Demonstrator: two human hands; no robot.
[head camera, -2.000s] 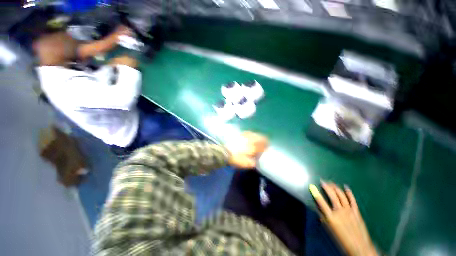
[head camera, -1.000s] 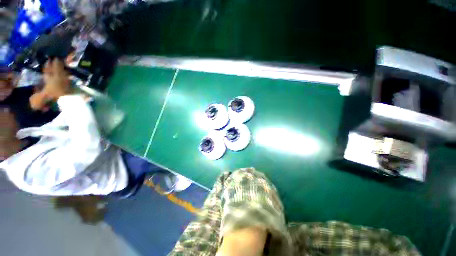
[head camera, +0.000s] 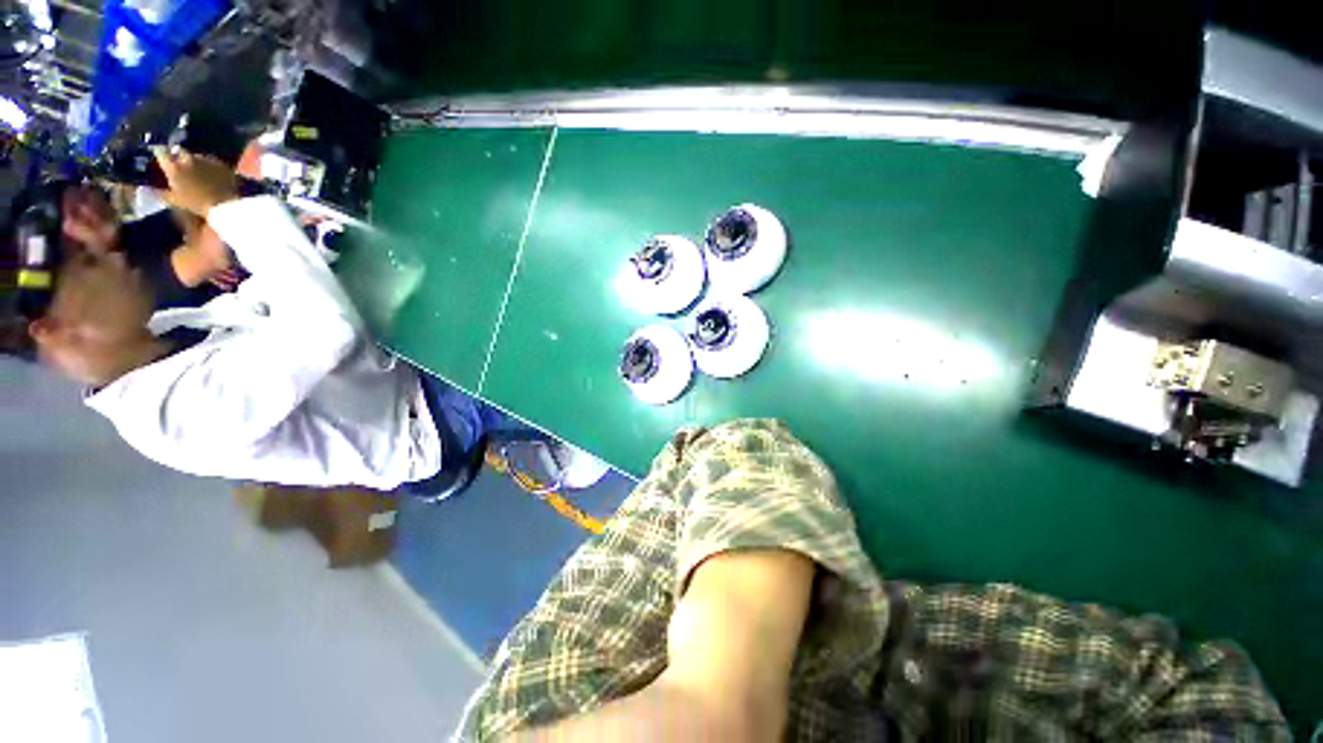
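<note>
Several white round units (head camera: 757, 259) with dark notched centres stand in a close group on the green bench (head camera: 900, 494), in front of me. One more of them (head camera: 660, 380) is at the group's near left. A bare forearm in a rolled plaid sleeve bends back towards me at the bottom centre, below the units and apart from them. It ends in blurred skin at the bottom edge; no fingers show. The other plaid sleeve lies along the bottom right, its hand unseen. Neither hand is seen on a unit.
The screw feeder (head camera: 1124, 385) with its metal pick-up block (head camera: 1233, 380) stands at the right. A pale rail (head camera: 813, 124) runs along the bench's back edge. Another person in a white top (head camera: 276, 363) works at the left. A brown stool (head camera: 327, 526) stands below that person.
The view has steadied and shifted; the units now appear slightly higher and larger. Both my hands showed over the bench edge two seconds ago; now only a forearm and sleeves show.
</note>
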